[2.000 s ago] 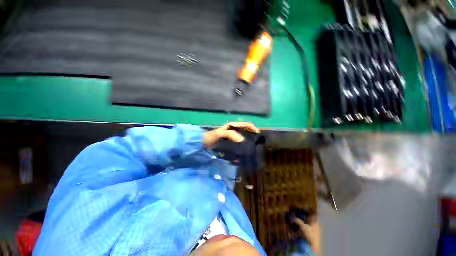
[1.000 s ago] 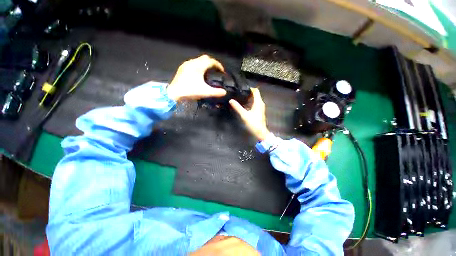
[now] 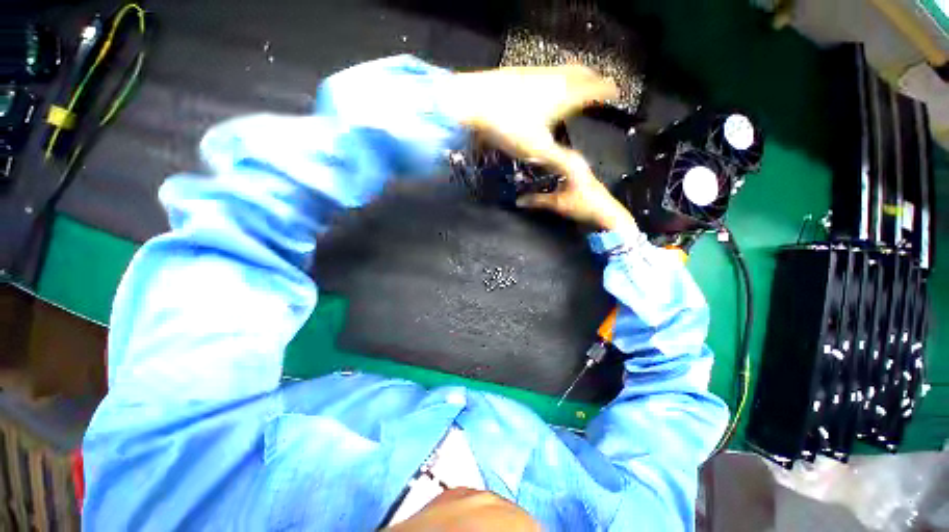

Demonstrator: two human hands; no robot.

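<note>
A black fan part [image 3: 497, 177] stands on the black mat in front of me, partly covered by my hands. My left hand [image 3: 536, 104] is blurred and stretched over it toward the screw tray [image 3: 570, 64], fingers apart; I cannot tell if it holds anything. My right hand [image 3: 585, 197] is at the part's right side, its fingers on it. A small pile of tiny screws [image 3: 499, 278] lies on the mat nearer me.
Two cooling fans with white hub labels [image 3: 700, 186] sit at the right. An orange screwdriver [image 3: 608, 326] lies partly under my right sleeve, its cable [image 3: 745, 312] beyond. Black metal panels [image 3: 841, 353] stand far right. Yellow-green wire [image 3: 123, 88] lies at the left.
My left hand has left the part's left side and reached across toward the screw tray. The part is lower, at the mat. My right hand has stayed beside it.
</note>
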